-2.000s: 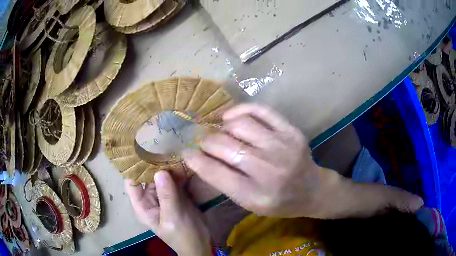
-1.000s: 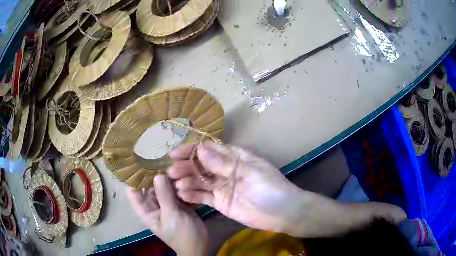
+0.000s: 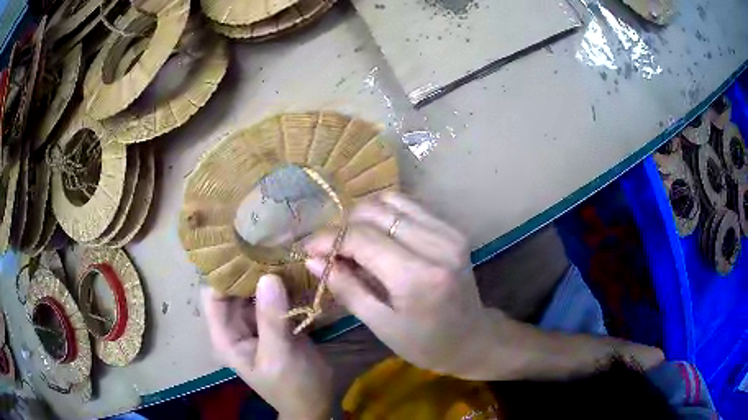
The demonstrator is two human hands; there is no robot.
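Observation:
A tan woven ring is held above the table near its front edge. My left hand pinches the ring's lower rim, thumb on top. My right hand is at the ring's lower right side, its fingers closed on a twisted cord loop. One part of the cord runs along the hole's inner right edge; its knotted ends hang below the fingers. The right fingertips partly hide the hole's edge, so whether the cord touches it there cannot be told.
Stacked rings lie at the left, with two red-banded rings below them. A cardboard pad lies at the top. A blue crate with small rings stands right of the table's curved green edge.
My right hand has turned from palm-up to palm-down and its fingers have closed on the cord at the hole. The knotted ends now show. The whole view has shifted slightly.

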